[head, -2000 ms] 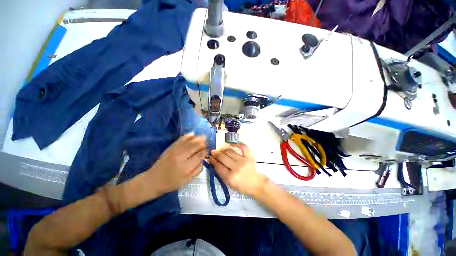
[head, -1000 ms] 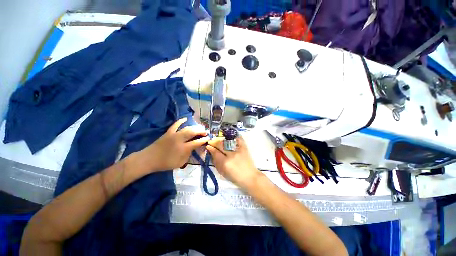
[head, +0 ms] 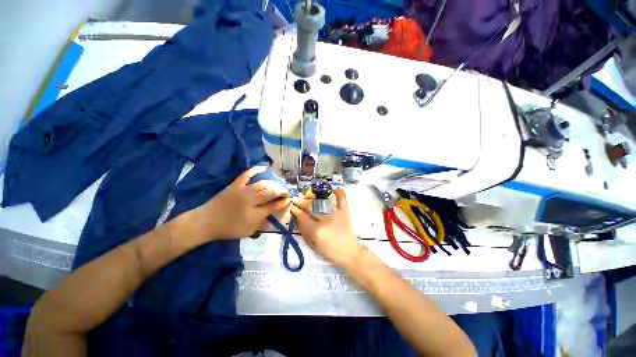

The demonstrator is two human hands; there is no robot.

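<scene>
My left hand (head: 240, 206) presses on the navy garment piece (head: 202, 153) just left of the presser foot (head: 301, 183), its fingertips on the cloth edge. My right hand (head: 326, 223) pinches the narrow navy strap (head: 293, 256) close to the foot, touching or nearly touching my left fingertips. The strap hangs in a loop below my fingers towards the table's front edge. The garment spreads left and down over the edge. The needle point and the seam under my fingertips are hidden.
The white sewing machine (head: 404, 111) stands across the back and right. Scissors with red and yellow handles (head: 397, 237) lie right of my right hand, over black strips (head: 453, 223). Another navy piece (head: 132, 104) lies at the left. Small tools (head: 554, 254) lie at the right.
Since the earliest frame, both hands have moved slightly up towards the foot with the cloth and strap. The hanging loop sits higher. Over the last second there is hardly any change.
</scene>
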